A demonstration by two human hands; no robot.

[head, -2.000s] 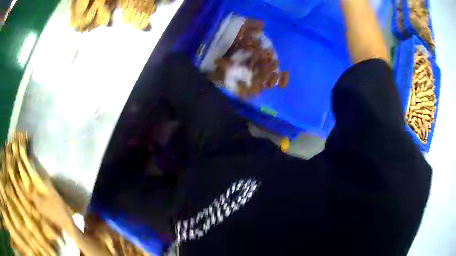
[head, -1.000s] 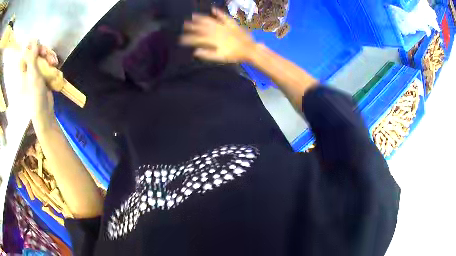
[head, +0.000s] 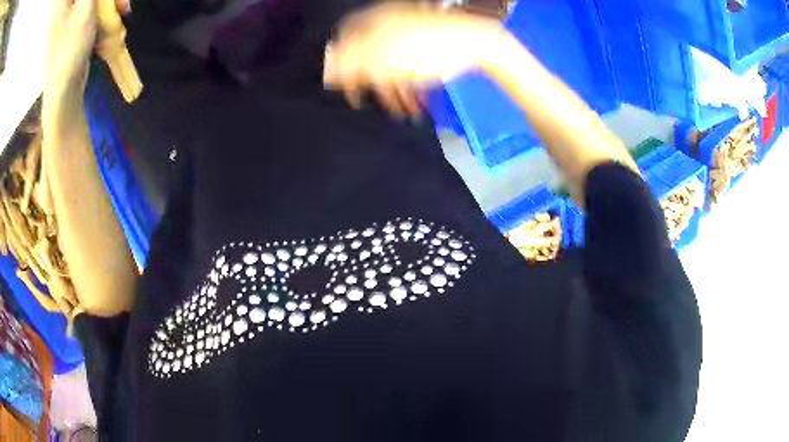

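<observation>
My left hand (head: 78,22) is at the top left, cut off by the upper edge. It grips a tan leg piece (head: 121,56), whose narrower end points down towards my body. The rest of the piece is hidden by the hand or cut off. My right hand (head: 381,52) is blurred at the upper middle, in front of my black clothing, with its fingers bent down. A pale patch shows at its fingertips, but I cannot tell if it holds anything.
A blue bin of loose tan pieces (head: 30,216) is at the left. Large blue bins (head: 562,60) stand at the upper right. Small blue crates with tan parts (head: 734,160) and a white plastic bag (head: 725,85) are at the far right.
The view has shifted, so the tabletop is almost out of the picture. My left hand still grips the leg piece. My right hand's spread fingers are now bent downward.
</observation>
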